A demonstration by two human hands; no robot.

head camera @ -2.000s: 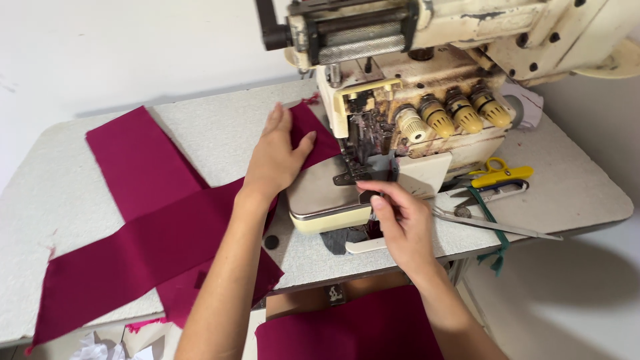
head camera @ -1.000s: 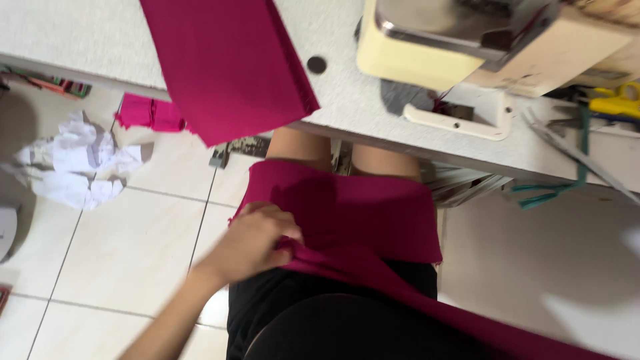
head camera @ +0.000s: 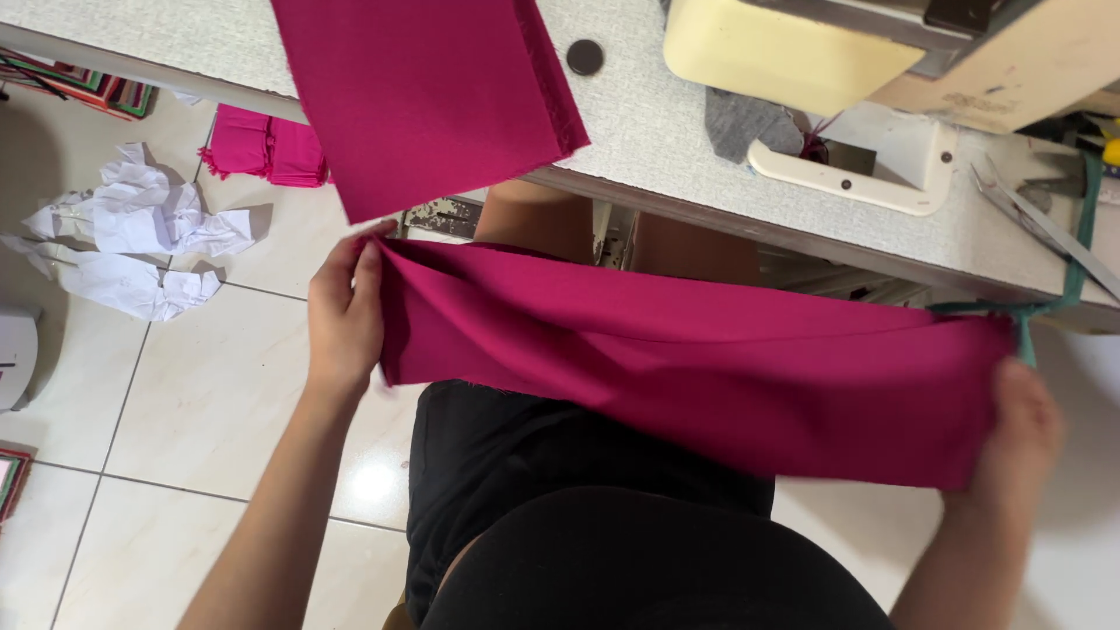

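A long magenta fabric strip [head camera: 700, 367] is stretched above my lap, with a fold running along it. My left hand [head camera: 346, 306] pinches its left end between thumb and fingers. At the opposite end, my right hand [head camera: 1019, 429] grips the edge and is slightly blurred. More magenta fabric [head camera: 429, 96] lies on the sewing table [head camera: 639, 149], one corner hanging over the front edge near my left hand. The cream overlock sewing machine [head camera: 787, 61] stands at the upper right, only partly in view.
Metal tweezers [head camera: 1041, 219] and a teal strip [head camera: 1085, 210] lie at the table's right edge. A dark round disc [head camera: 585, 57] sits on the tabletop. Crumpled white paper [head camera: 140, 210] and bundled pink fabric [head camera: 267, 147] are on the floor at left.
Both hands were at the machine two seconds ago. The view has swung down to my lap. The fabric that lay across my thighs one second ago is now raised and spread between both hands.
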